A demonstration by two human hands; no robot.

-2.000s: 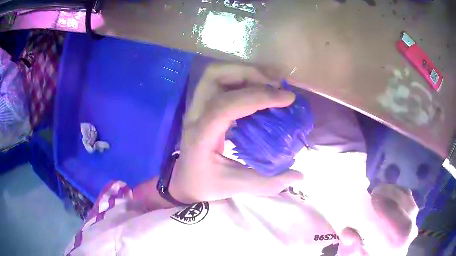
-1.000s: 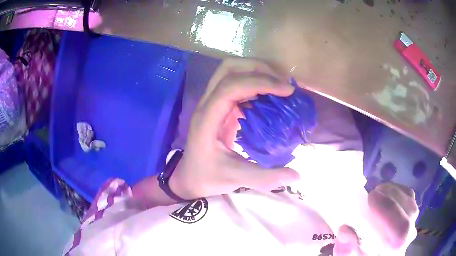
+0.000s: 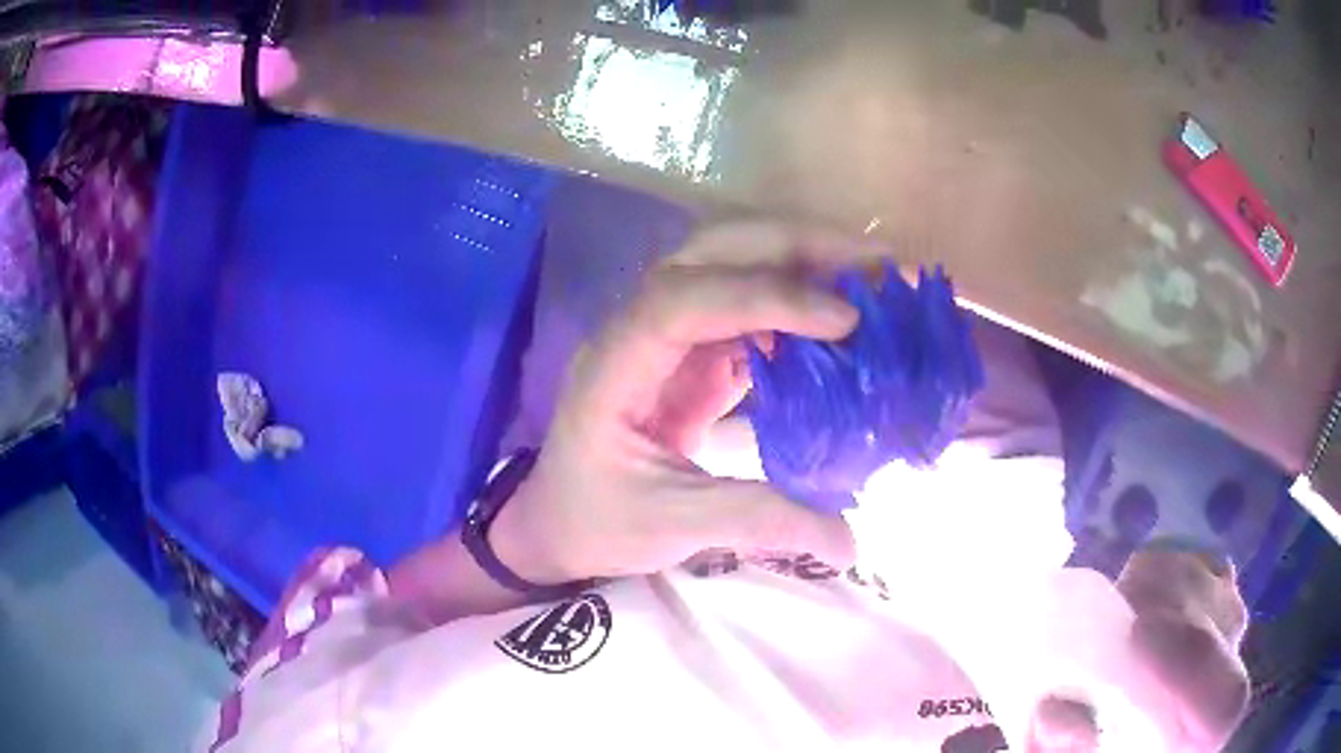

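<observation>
A deep blue spiky hair piece (image 3: 868, 386) is in my left hand (image 3: 647, 427), held between the thumb below and the fingers above, over my lap near the bench edge. Its spiky locks point up and to the right. My right hand (image 3: 1184, 633) is at the lower right with fingers curled, apart from the hair piece. Overexposed white around it hides whether it holds anything.
The brown bench (image 3: 882, 118) spans the top, with a red packet (image 3: 1235, 199) and dried glue marks at right. A blue tray (image 3: 353, 338) at left holds a crumpled pale scrap (image 3: 253, 418). Another container (image 3: 1177, 456) with dark round parts is at lower right.
My left hand has turned the hair piece, so its spikes now stand up and show more, and has moved slightly right. My right hand has shifted slightly right.
</observation>
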